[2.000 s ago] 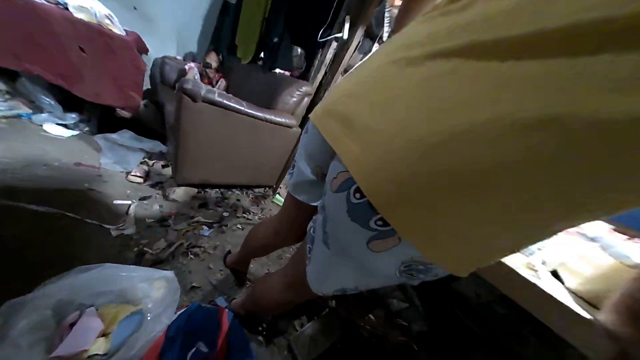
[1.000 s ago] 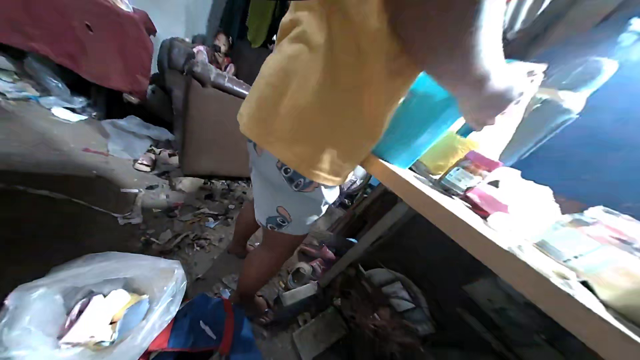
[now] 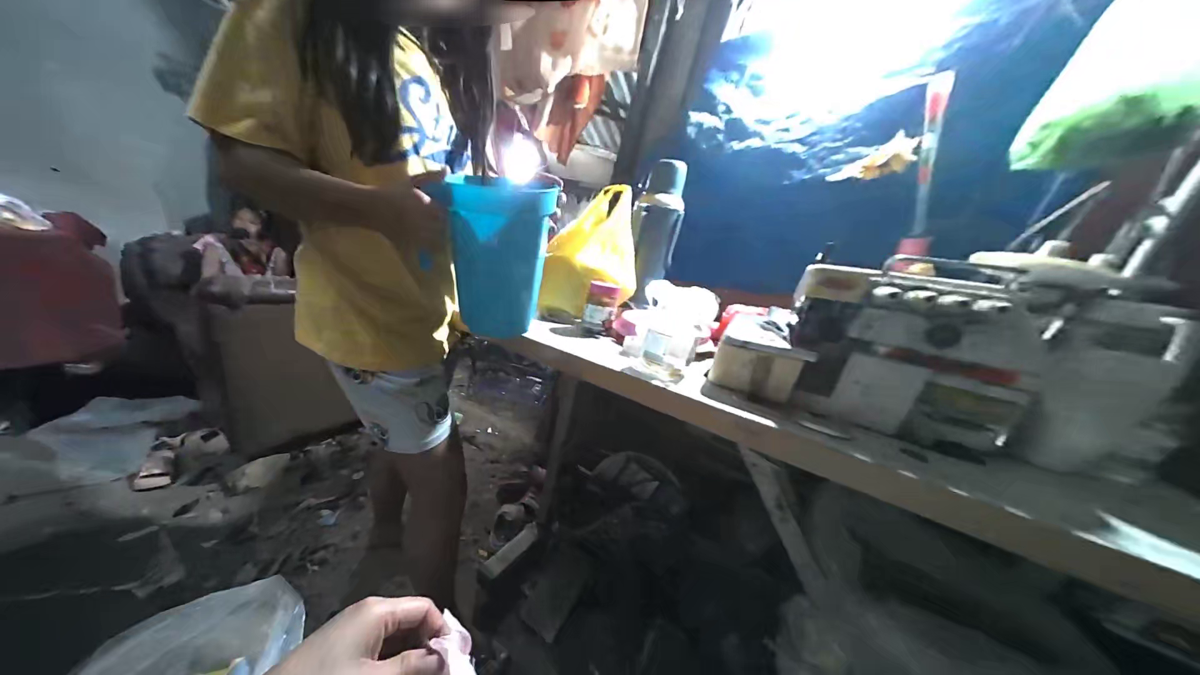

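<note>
At the bottom edge, my left hand (image 3: 380,639) pinches a small pale pink piece (image 3: 454,643), perhaps cloth or paper. Just left of it is the rim of a clear plastic bag (image 3: 220,623), its contents mostly cut off by the frame. My right hand is out of view. Another person (image 3: 352,234) in a yellow shirt stands in front of me, holding a blue plastic bucket (image 3: 500,258) at the near end of a wooden table (image 3: 656,386). On it are a yellow plastic bag (image 3: 592,255), jars, a flask (image 3: 660,220) and an overlock sewing machine (image 3: 947,361).
Debris and sandals (image 3: 157,467) lie on the floor at the left. A brown armchair (image 3: 272,375) stands behind the person, with a small figure (image 3: 246,248) on it. Under the table are a slanted wooden brace (image 3: 780,511) and dark clutter. A red-draped surface (image 3: 52,300) is at far left.
The view has swung right and up, bringing the sewing machine into sight. My left hand with the pink piece has come into view. The other person has turned and now holds the blue bucket.
</note>
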